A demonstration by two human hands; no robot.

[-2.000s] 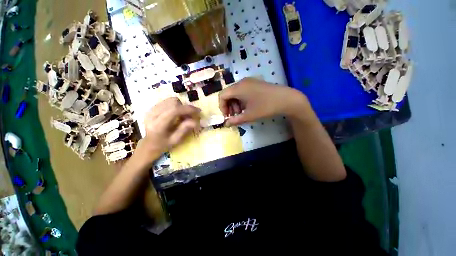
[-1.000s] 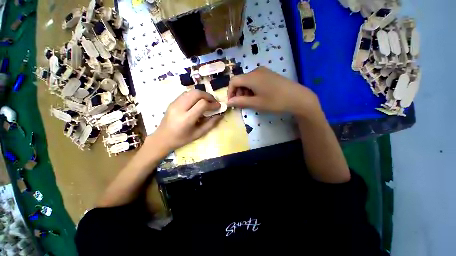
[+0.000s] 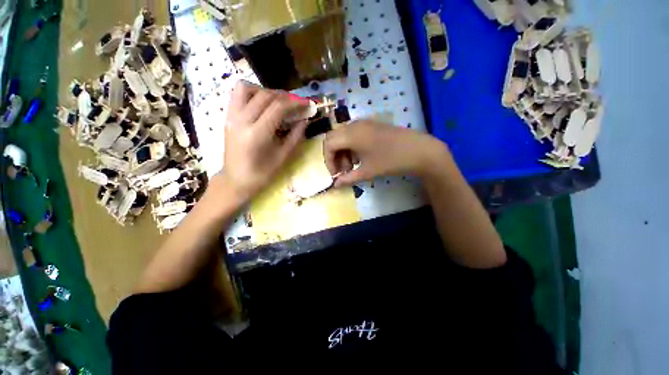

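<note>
My left hand (image 3: 260, 132) is at the fixture (image 3: 319, 126), its fingertips on a beige part (image 3: 314, 110) seated there; a small red-pink spot (image 3: 295, 97) shows by the fingers. My fingers cover the fixture's left side. My right hand (image 3: 367, 152) is just in front of the fixture's right side, thumb and finger closed on the right end of another beige part (image 3: 314, 182) with a pale oval face. That part is over the yellow work pad (image 3: 304, 212).
The taped box (image 3: 293, 44) stands behind the fixture on the white perforated plate (image 3: 392, 80). A pile of beige parts (image 3: 139, 124) lies at left on a brown surface. The blue tray (image 3: 469, 102) at right holds another pile and one separate part. A green belt (image 3: 59, 242) runs at far left.
My left hand has left the part held in front and moved up to the fixture, onto the seated part. My right hand still holds the front part, now slightly lower and more exposed.
</note>
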